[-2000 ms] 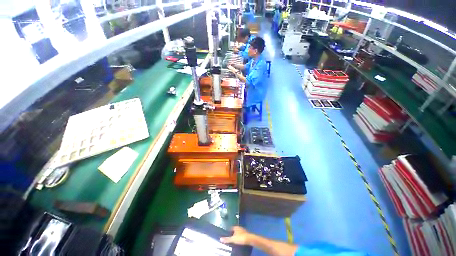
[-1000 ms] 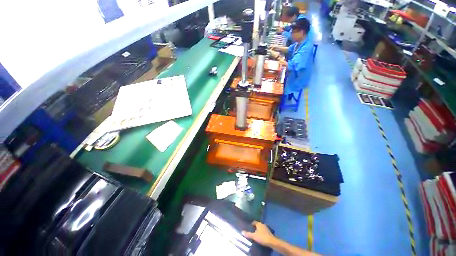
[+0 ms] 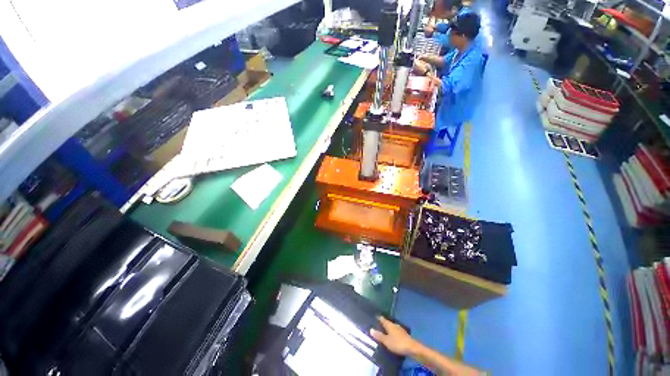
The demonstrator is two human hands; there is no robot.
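Observation:
A black blister tray (image 3: 344, 297) with bright, mirror-like rectangles in it lies on the green bench at the bottom centre, its near part cut off by the picture's edge. My right hand (image 3: 395, 338) comes in from the lower right and holds the tray's right edge, fingers over the rim; the thumb's grip underneath is hidden. My left hand is not in view. Thick piles of glossy black trays (image 3: 187, 294) stand at the lower left.
Orange presses (image 3: 367, 213) line the bench beyond the tray. White papers and small items (image 3: 364, 257) lie before them. A box of small dark parts (image 3: 455, 242) stands right. A white grid tray (image 3: 242, 136) lies on the upper shelf. A person in blue (image 3: 459, 81) works further along.
The view has turned left and down, so the scene sits further right and more of the black tray piles shows. My right hand stays at the tray's right edge.

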